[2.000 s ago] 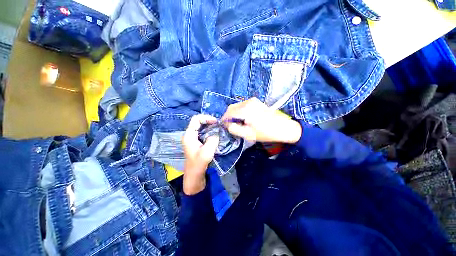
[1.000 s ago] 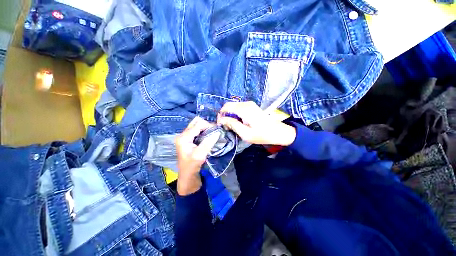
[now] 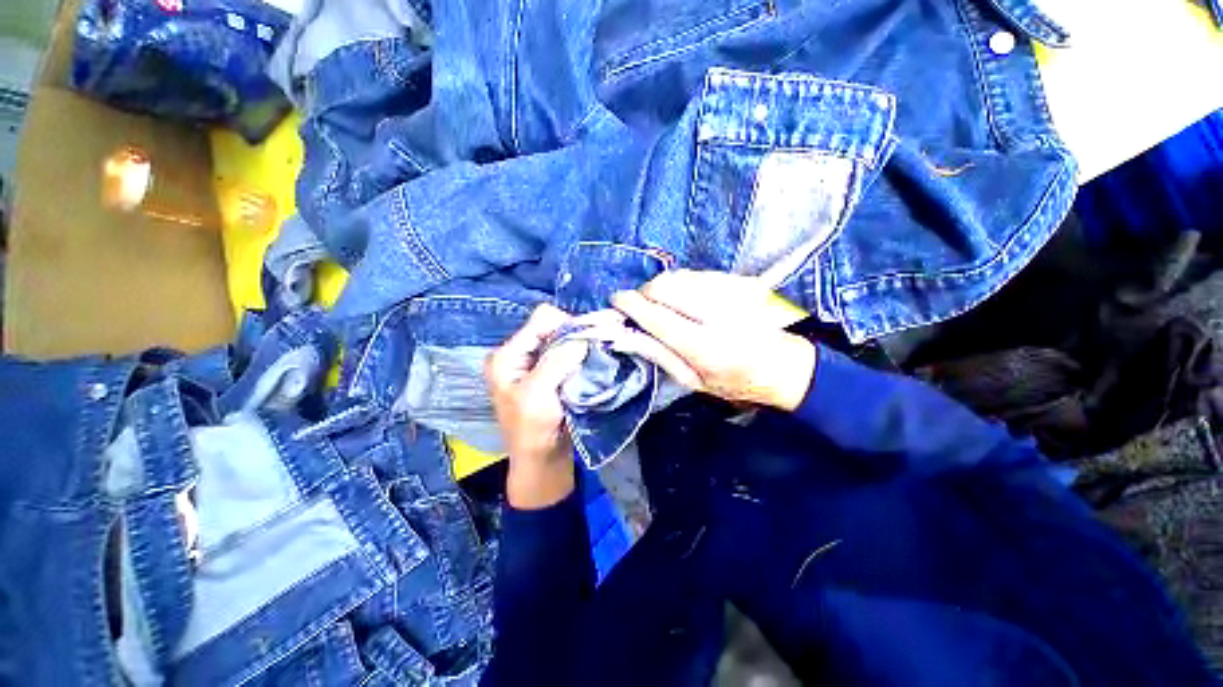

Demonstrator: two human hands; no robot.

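A mid-blue denim jacket with pale topstitching lies spread in front of me. The sleeve end, its cuff rolled open toward me, shows a grey-blue inside. My left hand grips the cuff's left side, thumb at the opening. My right hand holds the cuff's upper right edge, fingers pointing left. Whether a tool is in my right palm cannot be seen. A stitched band with a metal dot lies just above my hands.
Heaped denim jackets lie at left. A brown board and dark blue package are at far left. Yellow tabletop shows between. A blue crate and dark brown garments are at right.
The small purplish thing seen in my right fingers no longer shows. My right fingers now lie flatter over the cuff edge, and the cuff opening is more visible.
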